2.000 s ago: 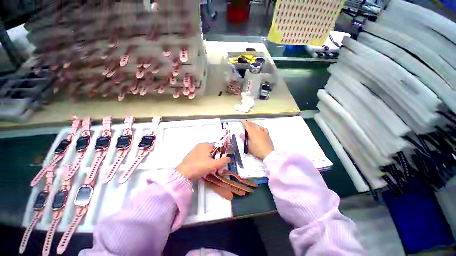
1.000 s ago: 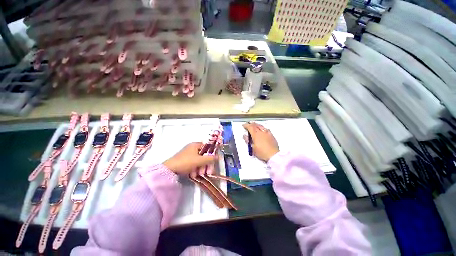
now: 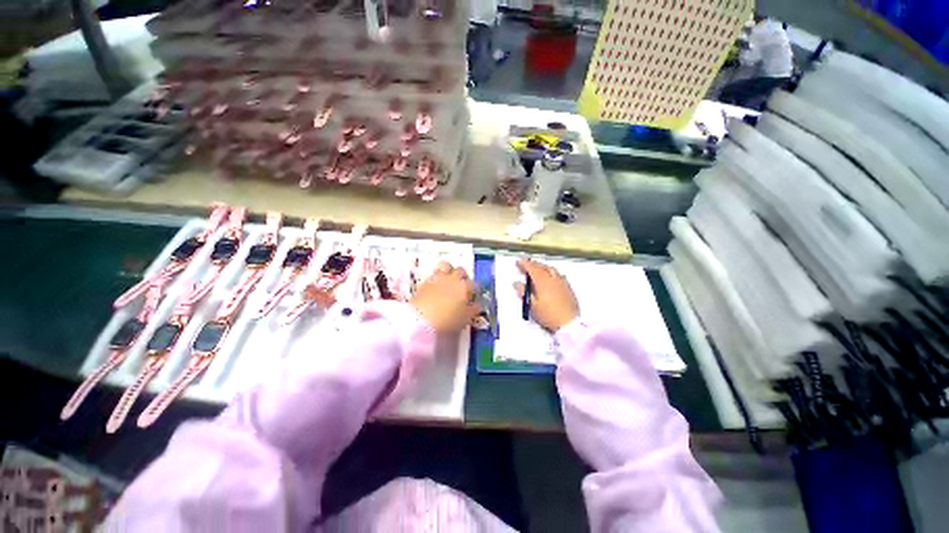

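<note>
My left hand (image 3: pixel 447 299) is over the right part of the white blister tray (image 3: pixel 437 401), near the silver clip of the clipboard (image 3: pixel 485 309). Pink watch straps (image 3: pixel 390 277) show left of its fingers, partly behind my sleeve; I cannot tell if the hand grips them. A brown strap end shows left of that sleeve. Several pink-strap smartwatches (image 3: pixel 210 335) lie in two rows in the tray's left part, dark screens up. My right hand (image 3: pixel 552 299) holds a black pen (image 3: pixel 527 296) over the white record sheet (image 3: pixel 614 312).
Stacked trays with pink straps (image 3: pixel 323 115) stand at the back left, beside a grey compartment tray (image 3: pixel 109 141). A clear box of small items (image 3: pixel 546 167) is behind the sheet. Stacked trays with black straps (image 3: pixel 801 229) stand right. A yellow dotted sheet (image 3: pixel 666 62) hangs above. A person is far back.
The bunch with hanging brown straps is no longer upright in my left hand; straps now show low over the tray beside it. The view has shifted. My right hand still holds the pen.
</note>
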